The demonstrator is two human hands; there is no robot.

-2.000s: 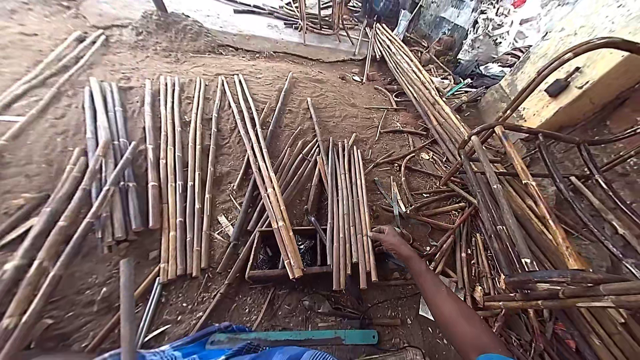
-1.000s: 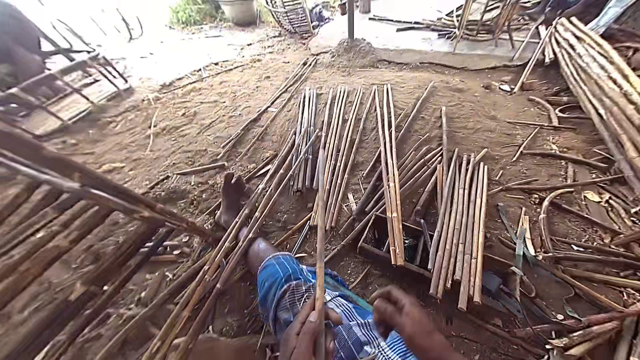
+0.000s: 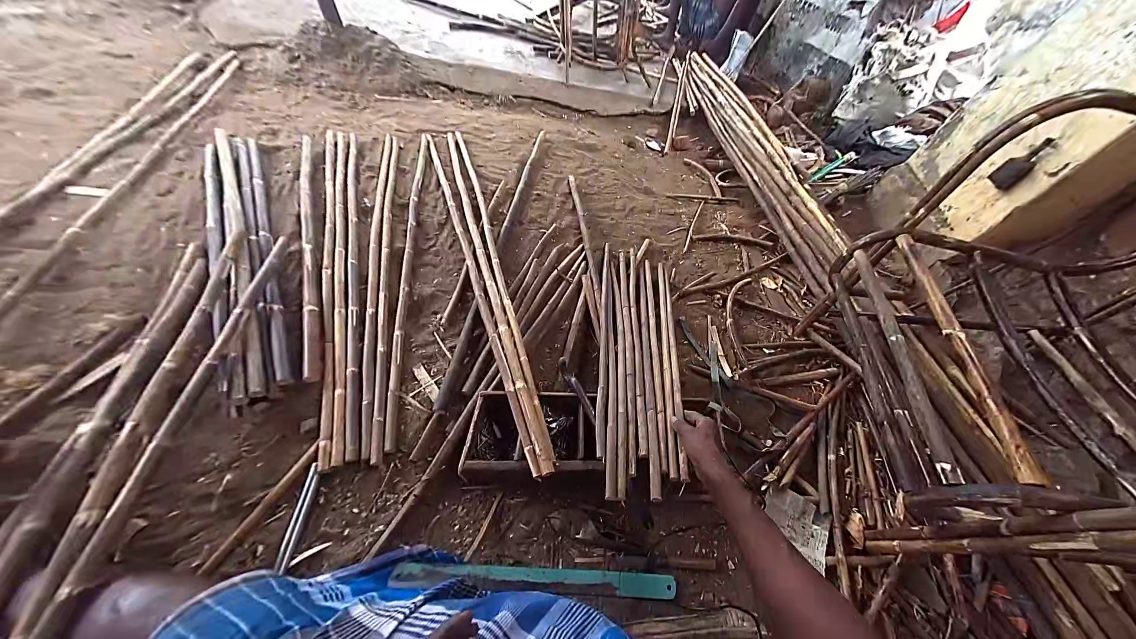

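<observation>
My right hand (image 3: 699, 437) reaches in from the lower right, its fingers closed on the lower part of the rightmost cane (image 3: 677, 382) in a bundle of short canes (image 3: 632, 364). That bundle rests over the right part of a wooden box (image 3: 532, 469); a few longer canes (image 3: 497, 311) lean across the box's left part. Of my left hand (image 3: 455, 627) only a dark bit, seemingly a finger, shows at the bottom edge over the blue checked cloth (image 3: 355, 603). A flat teal metal tool, perhaps a saw, (image 3: 541, 577) lies across the cloth.
Sorted rows of canes (image 3: 351, 302) and thicker poles (image 3: 151, 390) lie on the earth at left. Long canes (image 3: 772, 169), offcuts, curved rods (image 3: 941, 238) and a yellowish block (image 3: 1021, 191) crowd the right. Someone's partly visible body (image 3: 706, 27) is at the top.
A second ago both my hands were over my lap with an upright cane; now my right hand is at the short bundle. The view has swung right and down.
</observation>
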